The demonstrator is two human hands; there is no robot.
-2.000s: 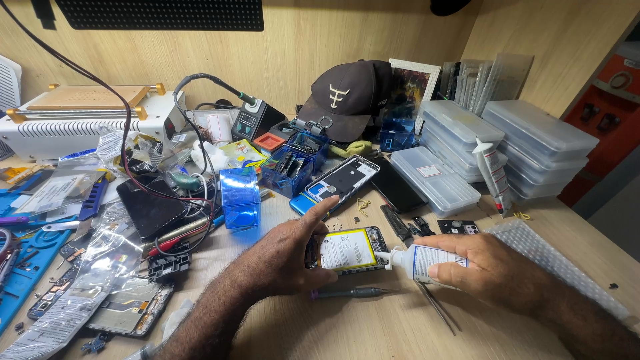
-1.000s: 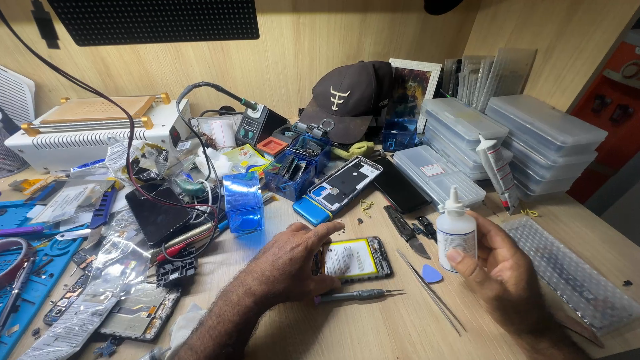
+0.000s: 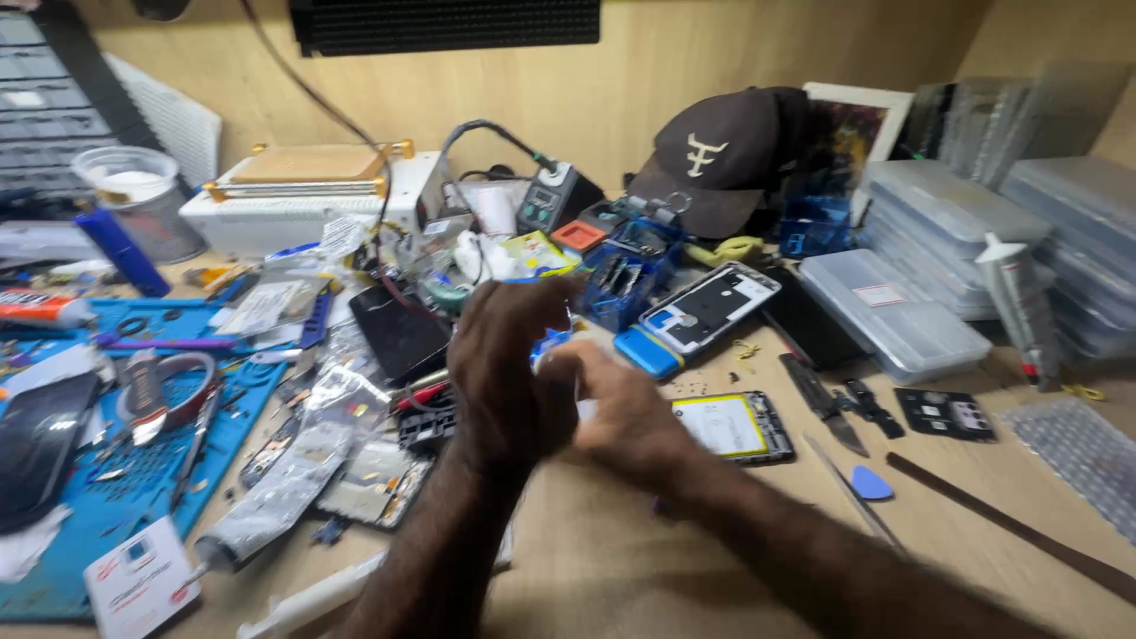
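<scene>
My left hand (image 3: 510,377) is raised with curled fingers in the middle of the view, and my right hand (image 3: 626,413) meets it from the right. Both are blurred; a small white patch shows between them, but what they hold is hidden. Just right of my right hand lies an opened phone (image 3: 779,430) with a yellow-edged battery (image 3: 723,426). Behind the hands, a phone frame (image 3: 710,306) rests against a blue phone part (image 3: 648,351). A knife (image 3: 821,399), metal tweezers (image 3: 854,493) and a blue triangular pick (image 3: 871,483) lie to the right.
Clear plastic cases (image 3: 896,311) are stacked at the right beside a tube (image 3: 1016,302). A cap (image 3: 723,164), a soldering station (image 3: 559,195) and a white machine (image 3: 306,213) stand behind. A blue mat (image 3: 231,390), pouches and phone parts crowd the left; a dark strip (image 3: 1003,519) lies front right.
My left hand has left the phone with the battery and risen. My right hand has come leftward to meet it; the white bottle it held is no longer plainly visible. The view has swung left.
</scene>
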